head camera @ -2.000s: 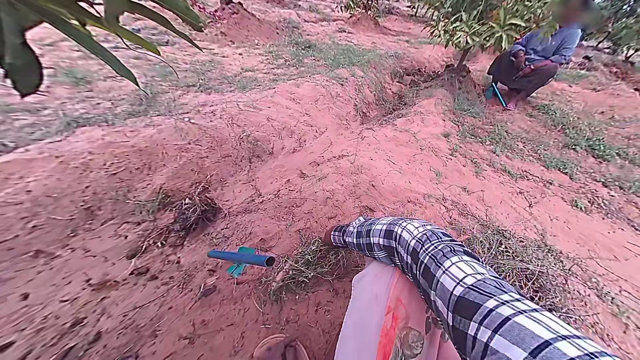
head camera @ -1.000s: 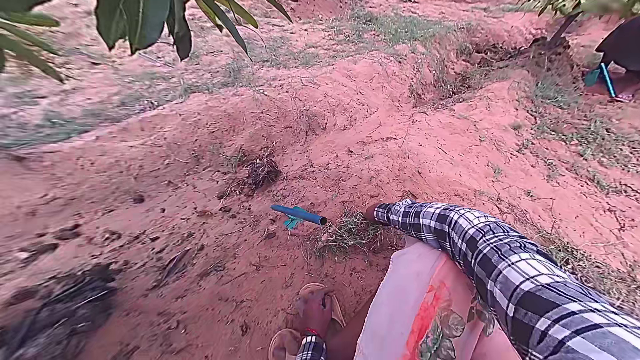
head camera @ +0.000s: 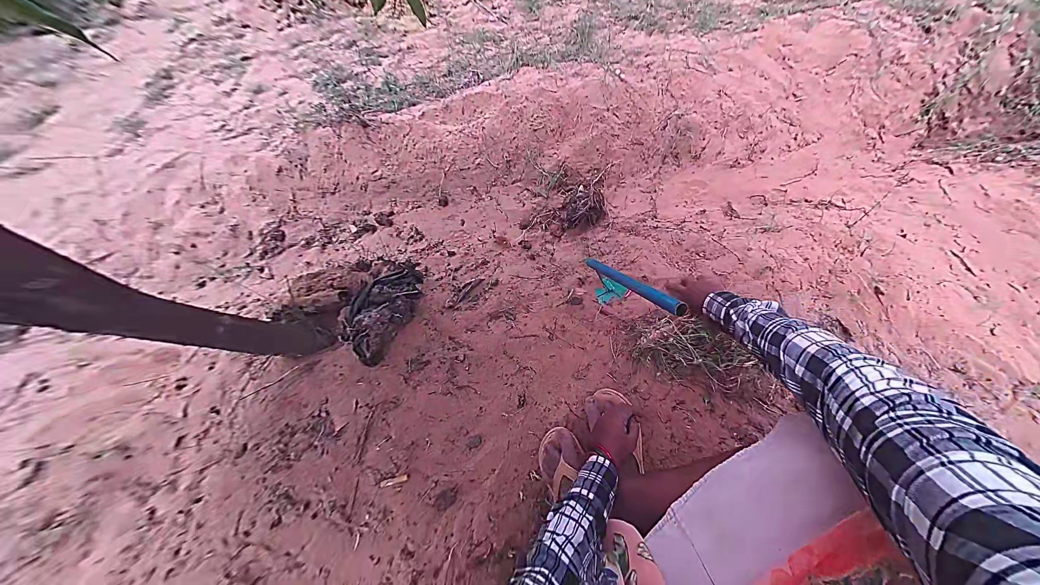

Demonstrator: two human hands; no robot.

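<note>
A blue tube-shaped handle (head camera: 638, 287) lies on the red soil with a green piece (head camera: 611, 290) under its middle. My right hand (head camera: 695, 292), in a checked sleeve, reaches down beside the near end of the handle; its fingers are too dark and small to tell whether they grip anything. Just below it is a tuft of dry grass (head camera: 691, 345). My left hand (head camera: 615, 431), with a red band at the wrist, rests over a sandalled foot (head camera: 561, 455); its fingers point down and nothing is plainly seen in it.
A slim tree trunk (head camera: 162, 325) comes in from the left, its base beside a dark crumpled clump (head camera: 378, 309). Another clump of dry roots (head camera: 583, 207) lies beyond the handle. A pale cloth (head camera: 756, 496) covers my lap. Leaves hang at the top left.
The view has swung left and down, so the seated person is out of sight. My left hand has come into view by my feet. My right hand is now beside the blue handle.
</note>
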